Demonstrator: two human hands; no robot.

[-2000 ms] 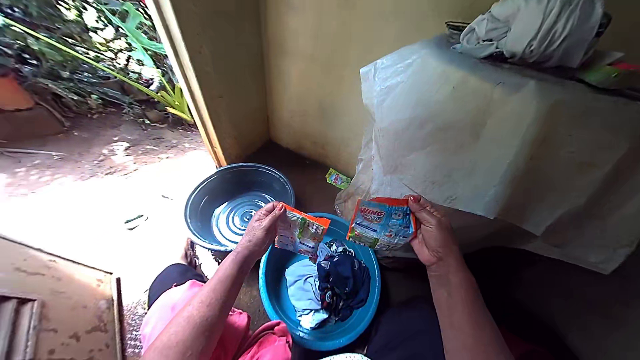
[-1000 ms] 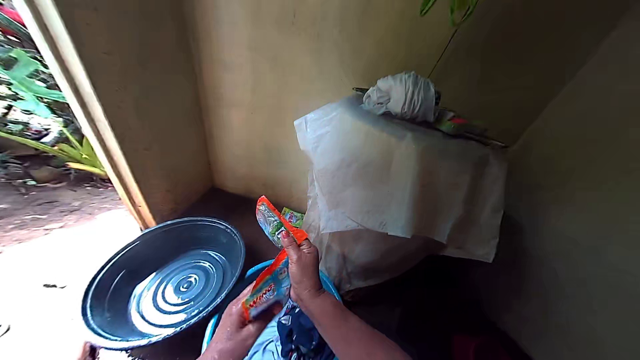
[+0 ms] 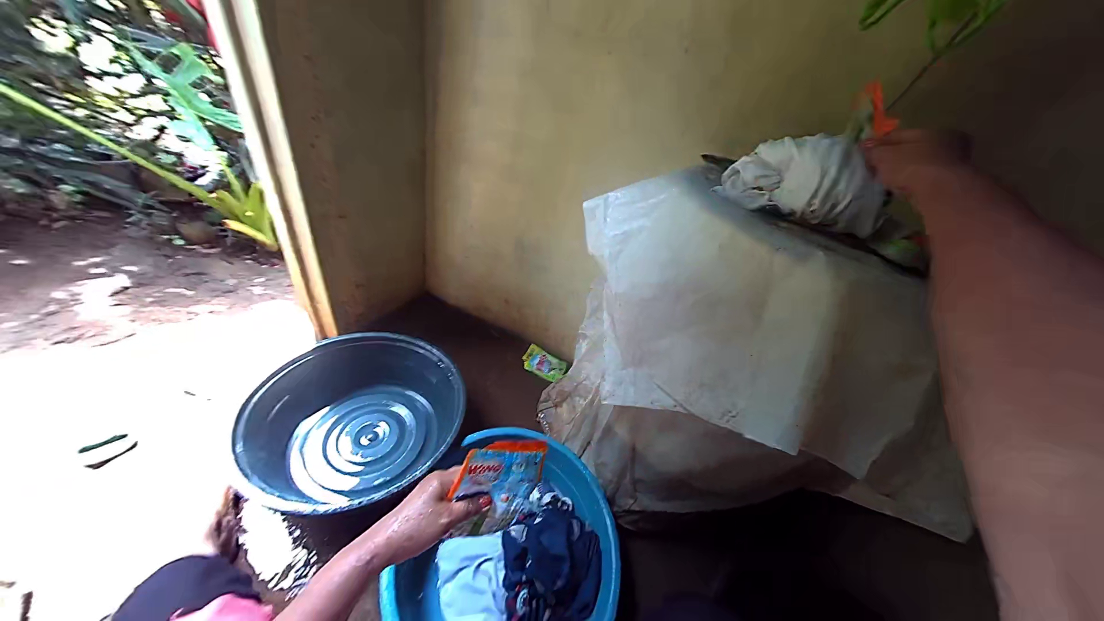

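My left hand grips a Wings detergent sachet with an orange edge, over the light blue plastic basin. Inside that basin lie dark blue patterned cloth and pale blue cloth. At the upper right, my right hand reaches beside a bundled whitish cloth, its fingers around an orange-edged piece of packet, partly hidden and blurred.
A dark grey basin stands left of the blue one. A plastic sheet drapes over a raised surface against the wall. A small green-yellow packet lies on the floor by the wall. The doorway frame borders bright ground and plants.
My hands were together at the packets; now my right hand is far up and right beside the cloth bundle, with an orange piece. My left hand keeps a sachet over the blue basin.
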